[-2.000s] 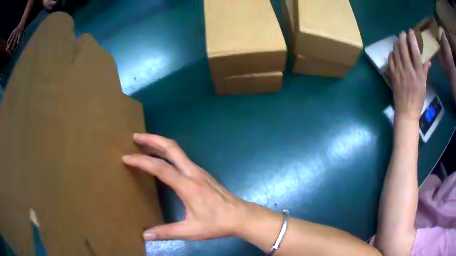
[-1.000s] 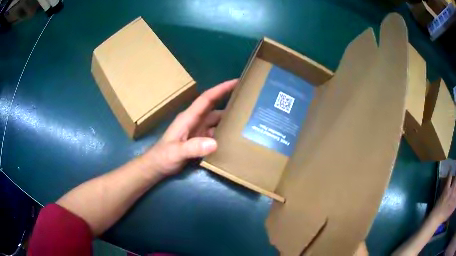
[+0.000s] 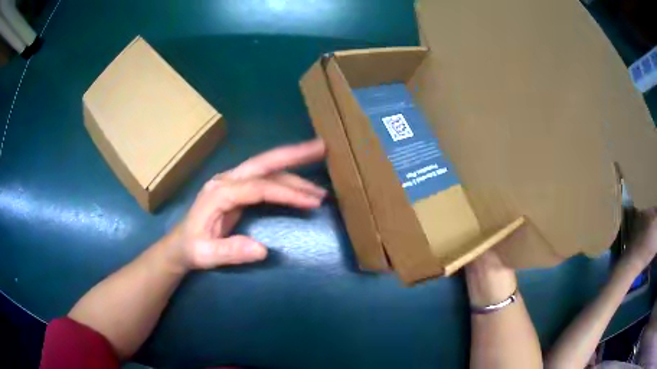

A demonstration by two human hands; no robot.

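An open mailer box point(image 3: 403, 249) is tilted in front of me, its lid point(image 3: 533, 122) standing up to the right. A dark blue card point(image 3: 414, 148) with a white QR square lies inside. Two brown layers show along the box's left side; I cannot tell if a second box is beneath. My left hand point(image 3: 238, 209) is open, fingers apart, fingertips close to the left wall. My right hand point(image 3: 491, 272) holds the box from below its near right corner; its fingers are hidden and the braceleted wrist shows.
A closed brown box point(image 3: 155, 119) sits to the left on the glossy dark green surface point(image 3: 288, 317). Another person's forearm point(image 3: 605, 303) reaches in at the lower right, by a partly hidden dark device. A white and blue strip point(image 3: 645, 70) shows at the right edge.
The open box has tilted, showing its outer left side. My left hand has let go of its left wall. My right wrist has come into view below it. The closed box appears further left.
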